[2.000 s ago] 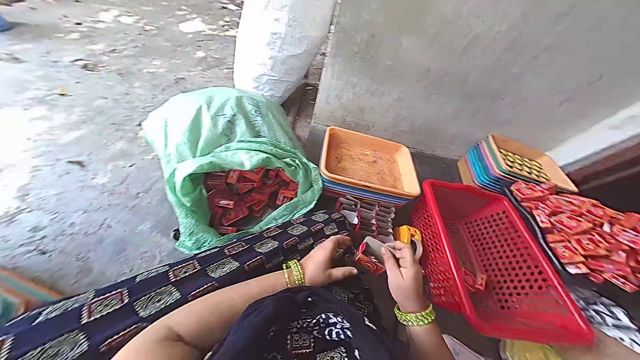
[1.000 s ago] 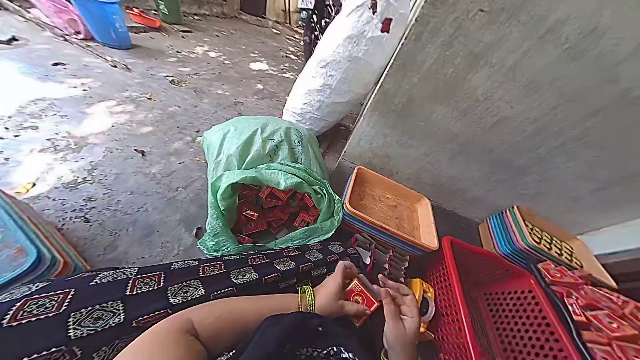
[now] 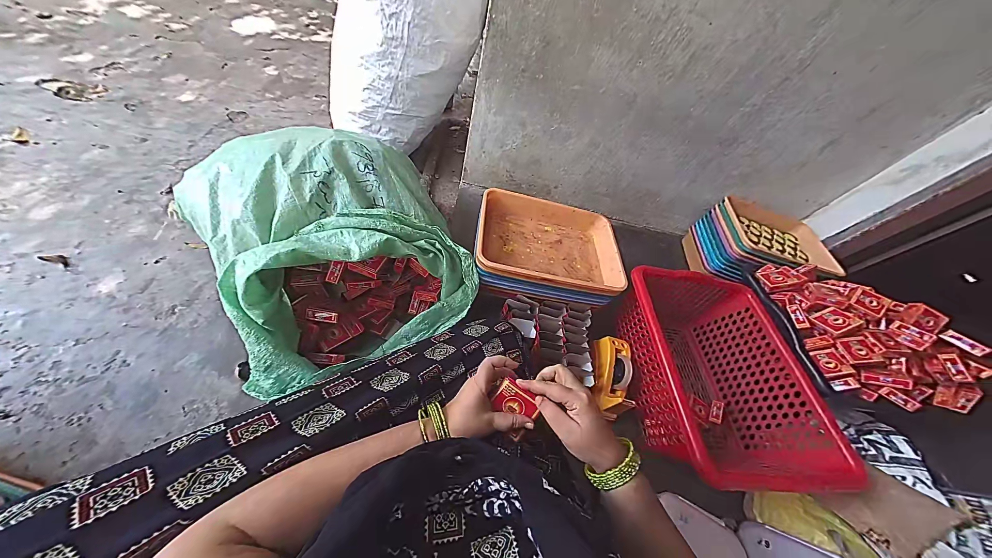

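Note:
My left hand (image 3: 484, 403) holds a small red printed cardboard box (image 3: 514, 399) above my lap, its thumb along the lower edge. My right hand (image 3: 570, 407) touches the box's upper right edge with thumb and fingertips. Just beyond the hands stand rows of small open boxes (image 3: 552, 333) with grey insides. Beside them, right of my right hand, is a yellow tape dispenser (image 3: 612, 372) with a roll of tape. A green woven sack (image 3: 310, 186) lies open at the left, with many small red boxes (image 3: 360, 302) inside.
A red perforated plastic basket (image 3: 744, 387) with a few red boxes stands at right. Behind are stacked trays (image 3: 550, 244) and another stack (image 3: 725, 240) whose top tray holds small round items. Red boxes (image 3: 876, 333) lie heaped at far right. A white sack (image 3: 403, 70) leans near the wall (image 3: 697, 93).
The small box showed an open grey end two seconds ago; now its red printed face is turned up between my hands. The view has swung left and back.

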